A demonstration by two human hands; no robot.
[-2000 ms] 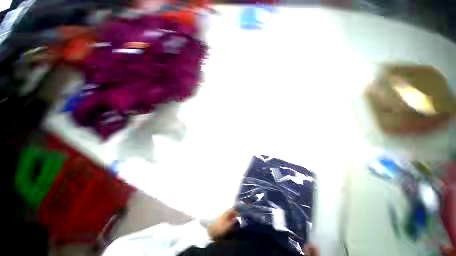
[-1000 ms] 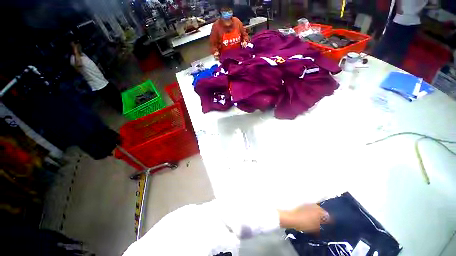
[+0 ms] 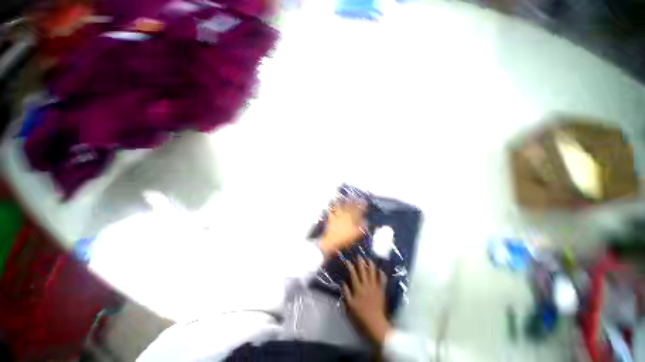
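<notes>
A dark navy folded pair of trousers with streaks of clear shiny film lies on the white table close in front of me. A small white patch shows on it. My left hand is blurred over its upper left part, with film glare around the fingers. Whether it grips the film or cloth is unclear. My right hand lies on its lower part with fingers spread. Greyish film shows at the near edge, beside my white left sleeve.
A maroon garment heap lies at the far left of the table. A blue packet is at the far side. A brown cardboard box and blurred small items are at the right. A red crate stands beside the table at the lower left.
The view has swung right since one second ago. My right hand has come into view, spread on the navy trousers. My left hand stays at them, now at their upper left.
</notes>
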